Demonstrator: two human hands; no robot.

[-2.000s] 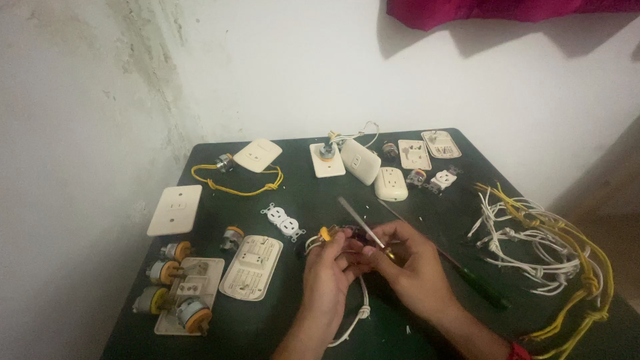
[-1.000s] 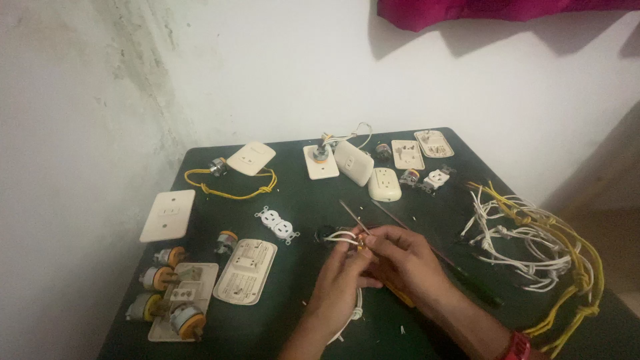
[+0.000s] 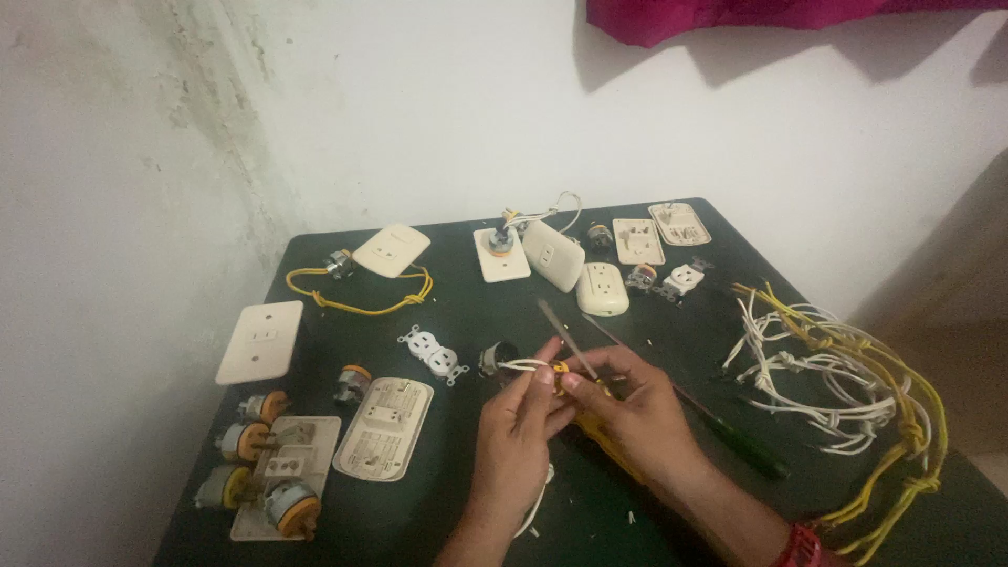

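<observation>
My left hand [image 3: 520, 417] pinches a small orange-yellow plug part [image 3: 561, 372] with white wire at it, near the front middle of the green table. My right hand [image 3: 630, 402] touches the same part with thumb and finger and also holds a screwdriver [image 3: 568, 339], its shaft pointing up and left and its yellow handle under the palm. The white wire [image 3: 521, 365] leads left to a dark plug body [image 3: 496, 358] beside my left fingertips. More white wire [image 3: 542, 500] hangs below my left hand. The fingers hide part of the orange piece.
A green-handled screwdriver [image 3: 740, 445] lies right of my hands, and knotted white and yellow wires [image 3: 835, 378] farther right. A white duplex receptacle [image 3: 433, 354] and an outlet box back [image 3: 386, 429] lie left. Several plugs [image 3: 244, 441] crowd a plate [image 3: 327, 457]. More outlets [image 3: 602, 289] stand behind.
The orange-yellow part is now visible between my fingertips. The dark plug body shows more plainly left of my hands than it did two seconds ago.
</observation>
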